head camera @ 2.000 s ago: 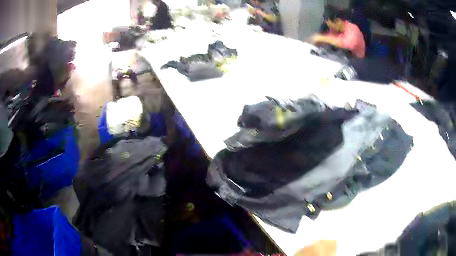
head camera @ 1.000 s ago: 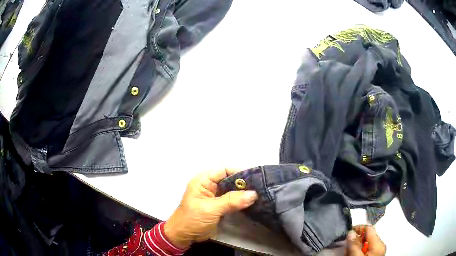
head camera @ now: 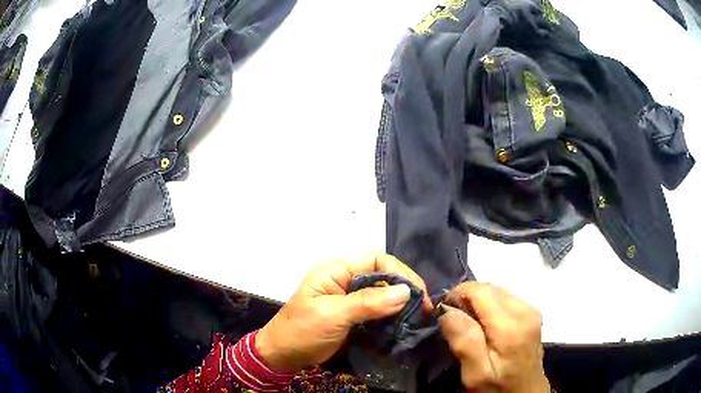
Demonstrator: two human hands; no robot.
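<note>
A dark denim jacket [head camera: 430, 176] lies at the right, with a yellow eagle-like motif and "BOY" lettering. One sleeve runs down to the table's front edge. My left hand [head camera: 338, 311] is shut on its bunched cuff [head camera: 407, 318], with the thumb on top near a button. My right hand [head camera: 496, 334] is closed at the cuff's right side, fingertips pinched. The thread snips [head camera: 460, 265] show only as a thin dark tip above these fingers; their handles are hidden.
A second jacket [head camera: 134, 180] lies open at the left, black lining and grey facing showing, with gold buttons. The white table's [head camera: 292, 153] front edge curves below. Dark garments [head camera: 46, 307] lie beneath it at the lower left.
The cuff, spread open with two buttons showing, is now bunched between my hands. My right hand has moved left and up to it. The orange seen in its fingers no longer shows clearly.
</note>
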